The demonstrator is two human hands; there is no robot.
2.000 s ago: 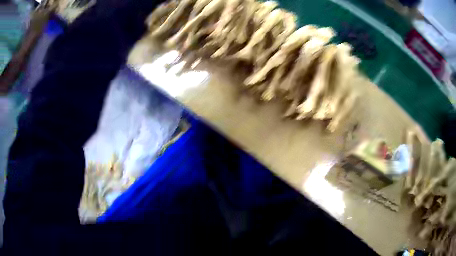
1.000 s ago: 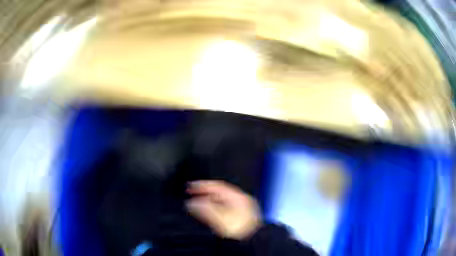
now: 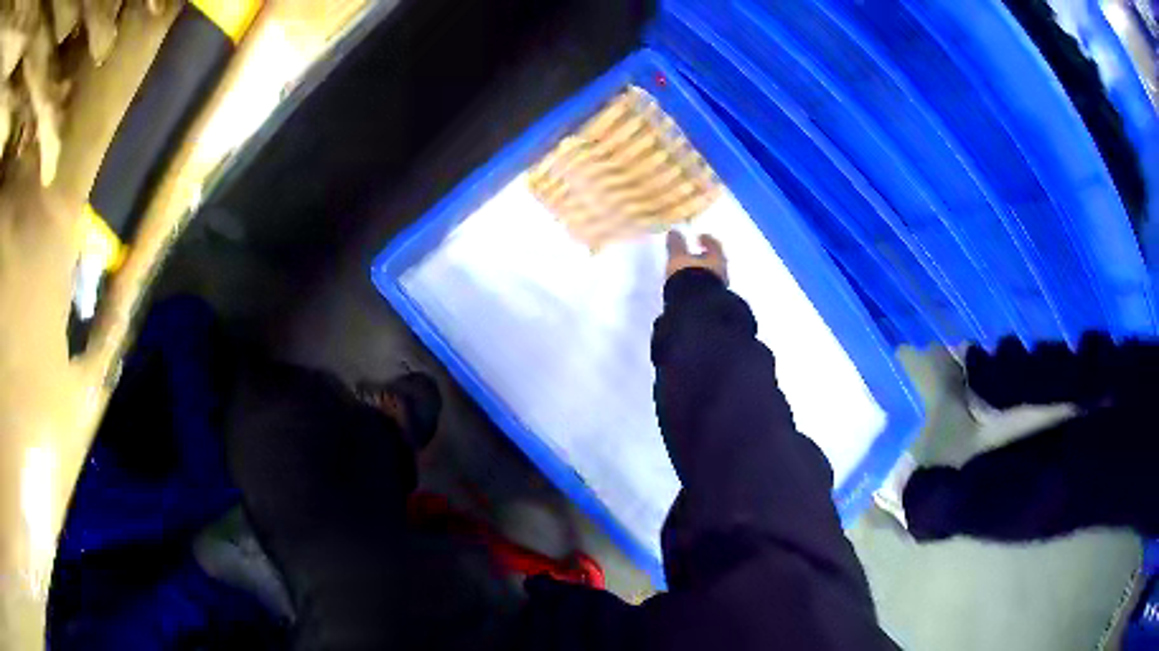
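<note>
A blue crate [image 3: 519, 452] with a white liner [image 3: 534, 318] lies below the bench edge. Small tan parts [image 3: 623, 165] lie in close rows at its far end and look blurred. My right hand [image 3: 697, 254] reaches into the crate on a dark sleeve, at the near edge of these rows. Its fingers look apart, and no part shows in it. The hand is small, so contact with the parts is unclear. My left hand is not in view.
Stacked blue crates [image 3: 915, 153] stand beyond the crate. The tan bench edge [image 3: 51, 382] runs along the left, with a black and yellow object [image 3: 153, 134] on it. Tan legs [image 3: 38, 76] show at top left. Dark-clothed limbs [image 3: 1030, 496] are at right. A red item [image 3: 547, 560] lies low.
The view has swung from the bench to the crate at right. The right hand, earlier close to the body, is now stretched out into the crate.
</note>
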